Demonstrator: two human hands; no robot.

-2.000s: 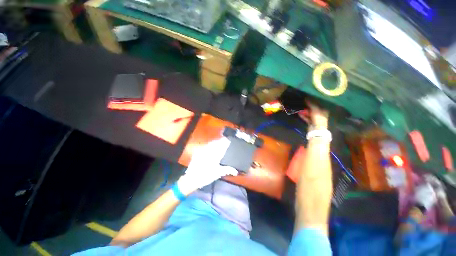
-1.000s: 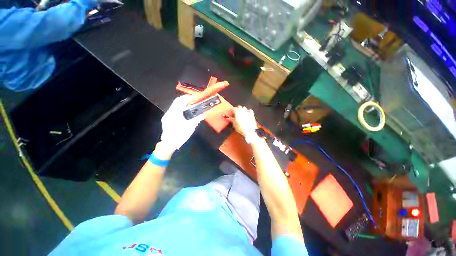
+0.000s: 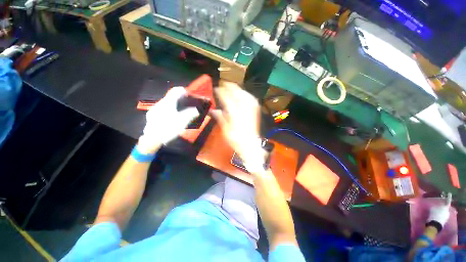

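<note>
My left hand [image 3: 164, 118], in a white glove, is shut on a black set-top box [image 3: 195, 109] above the bench, left of the fixture board. A red foam pad [image 3: 201, 87] stands tilted against the box's far side. My right hand [image 3: 237, 115], bare and blurred, is just right of the box and foam; its grip cannot be told. The orange-brown fixture board [image 3: 285, 166] lies in front of me. A dark piece [image 3: 240, 161] on it is partly hidden by my right wrist. Another flat black box [image 3: 155, 88] lies on red foam behind my left hand.
An orange foam pad [image 3: 317, 178], remote control [image 3: 349, 197] and green pen [image 3: 363, 205] lie right of the board. A blue cable [image 3: 327, 151] curves to the lit test box [image 3: 391, 174]. A tape roll [image 3: 331, 90] hangs at the shelf edge. Another person's gloved hand [image 3: 438, 214] is at lower right.
The view has swung left, then partly back. My left hand now holds the box with its flat face showing. My right hand has moved from the orange pad up beside the box and red foam.
</note>
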